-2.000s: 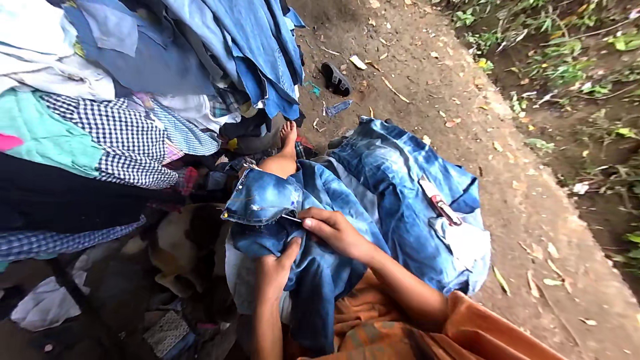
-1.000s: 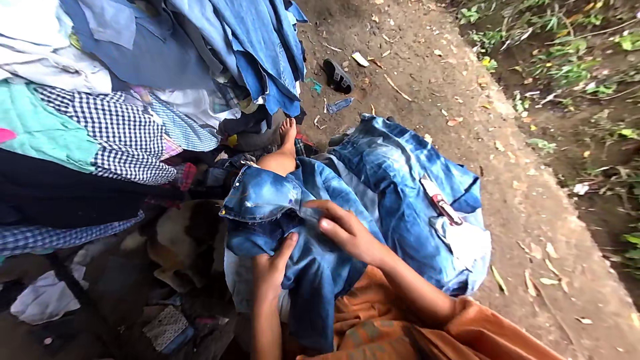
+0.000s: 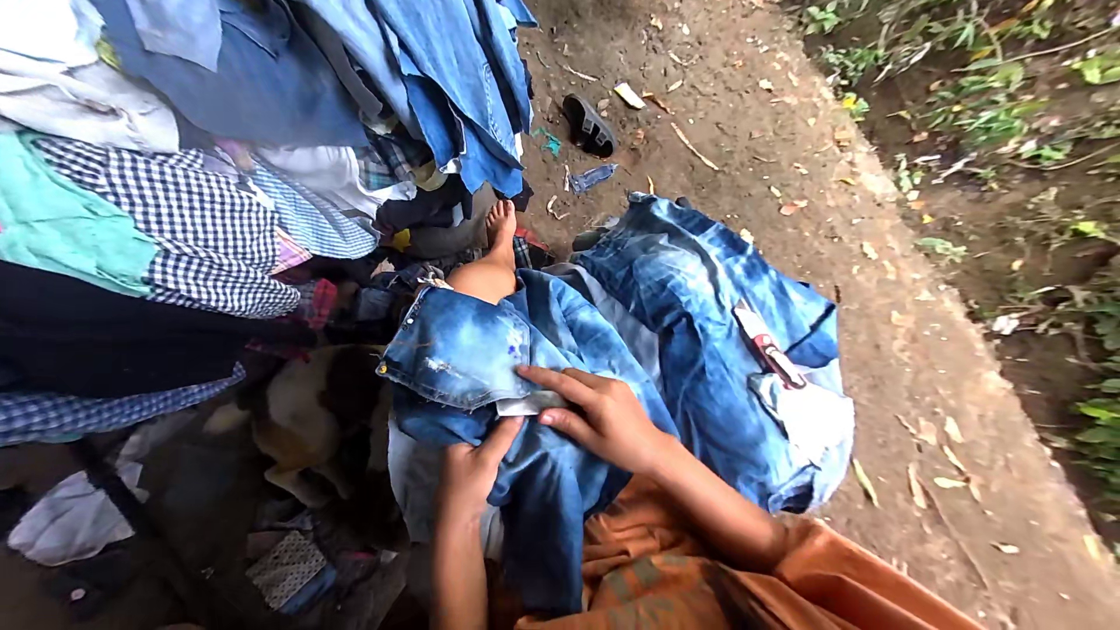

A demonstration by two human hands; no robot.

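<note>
Blue denim cloth point(image 3: 577, 341) with a pocket piece point(image 3: 464, 346) lies over my lap. My right hand point(image 3: 604, 416) holds a thin, flat, pale blade-like piece point(image 3: 532, 403) between thumb and fingers, at the pocket's lower edge. Its index fingertip rests by the pocket. At that same edge, my left hand point(image 3: 477, 459) pinches the denim with its thumb on top; its other fingers are largely hidden. To the right, a red and silver utility knife point(image 3: 770, 346) lies on more blue denim point(image 3: 700, 289), above a white patch of cloth point(image 3: 809, 420).
Piled garments point(image 3: 210, 219) fill the upper left, with denim pieces point(image 3: 455, 79) hanging beside them. A bare foot point(image 3: 500, 223) extends forward. One black sandal point(image 3: 589, 127) lies on the dirt ground. A brown and white animal point(image 3: 306, 411) lies in shadow at the left.
My right hand has moved down from the upper part of the pocket to its lower edge, where the pale flat piece now shows plainly. My left hand stays on the denim.
</note>
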